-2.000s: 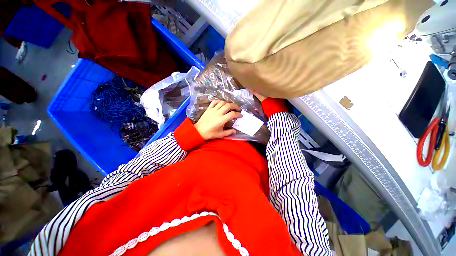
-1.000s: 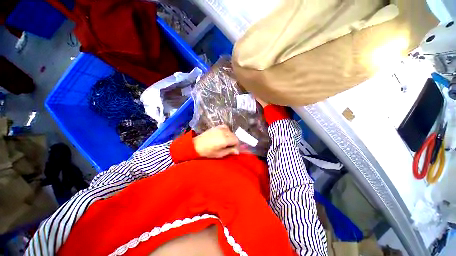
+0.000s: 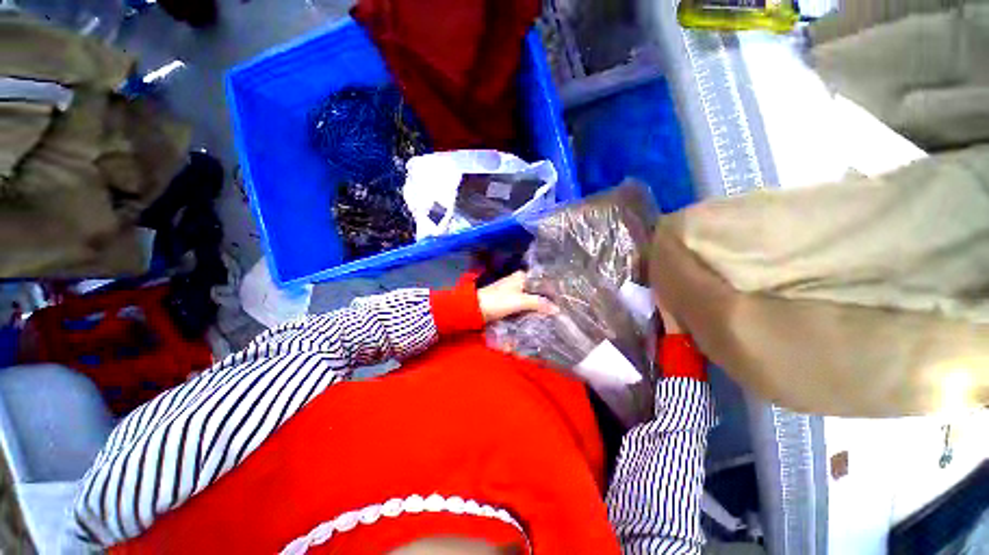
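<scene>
A clear poly bag point(image 3: 591, 266) with brown contents and white labels lies in my lap. My left hand point(image 3: 518, 298) rests at the bag's left edge, fingers on the plastic; its fingertips are hard to make out. My right hand point(image 3: 668, 319) is mostly hidden between the bag and the khaki garment piece point(image 3: 824, 293); only a small part shows above the red cuff. The garment piece is heaped on the white table and overhangs its edge beside the bag.
A blue bin point(image 3: 401, 260) beyond my left arm holds a white carrier bag point(image 3: 434, 179), tangled dark blue and brown items and dark red cloth point(image 3: 461, 65). A ruler-marked table edge point(image 3: 797, 466) runs down the right. Khaki cloth point(image 3: 76, 163) lies at the left. A yellow item point(image 3: 737, 13) is at the top.
The view has swung, so bin and garment appear further right and the scissors are out of view. My left hand has shifted from the bag's lower edge to its left side.
</scene>
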